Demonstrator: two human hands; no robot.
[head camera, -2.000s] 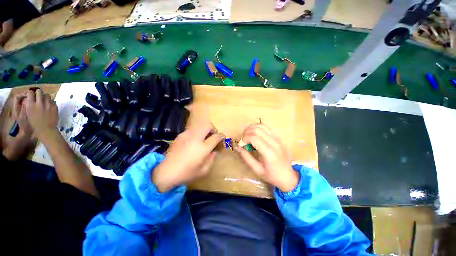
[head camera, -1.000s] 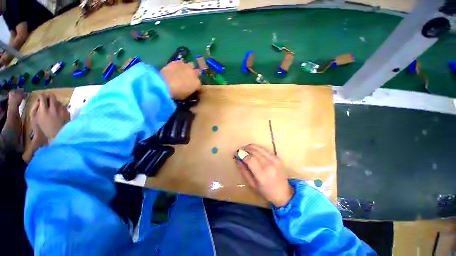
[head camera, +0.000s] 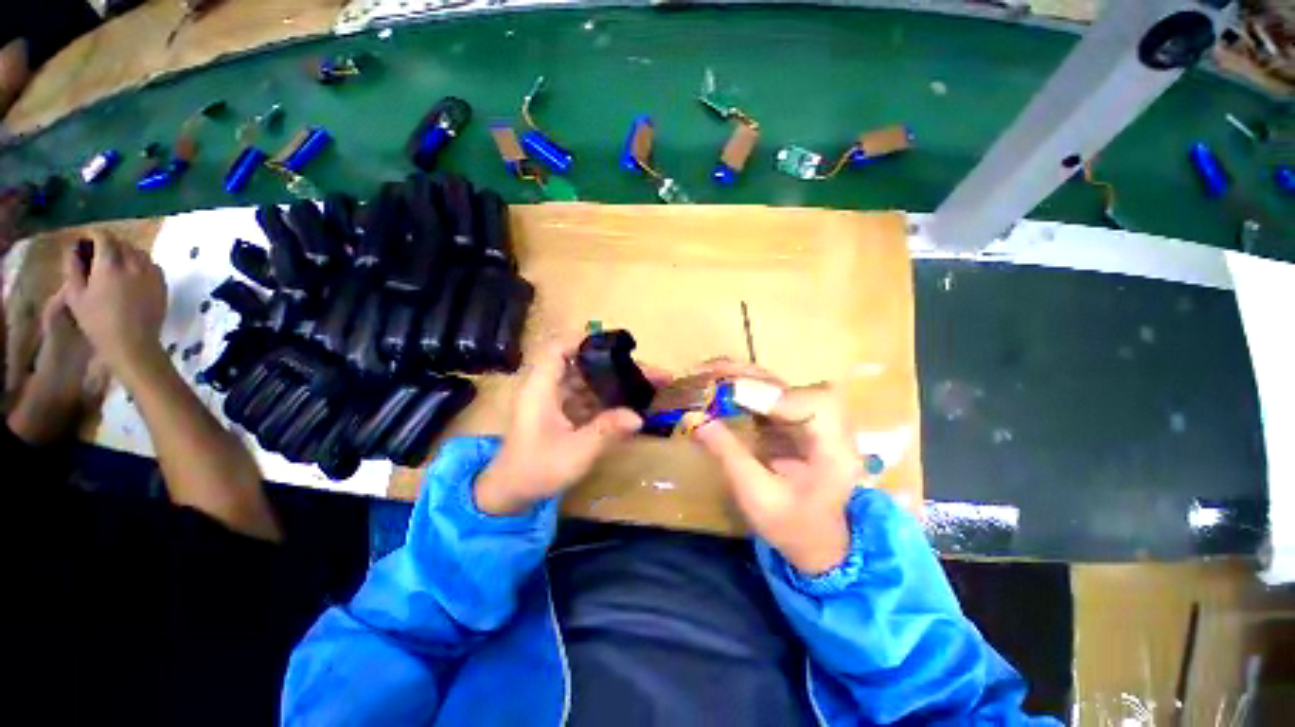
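My left hand (head camera: 551, 435) holds a black plastic housing (head camera: 612, 369), its hollow side showing, above the cardboard work mat (head camera: 668, 270). My right hand (head camera: 790, 466) holds a blue battery (head camera: 722, 401) with a small white part (head camera: 756, 396) at the fingertips. Thin wires and blue material show between the two hands, close to the housing. The circuit board cannot be made out clearly. A thin dark stick-like tool (head camera: 749, 330) lies on the mat just beyond my right hand.
Stacked black shells (head camera: 412, 305) stand left of the mat. A green conveyor belt (head camera: 611, 71) crosses the top with scattered battery-and-board sets (head camera: 737, 148). A grey post (head camera: 1044, 128) rises at right beside a dark green surface (head camera: 1094, 412). Another person's hands (head camera: 114, 298) are at far left.
My left hand has come back from the stacked shells near the belt to the middle of the mat and now holds a black housing. My right hand shows the blue battery more clearly.
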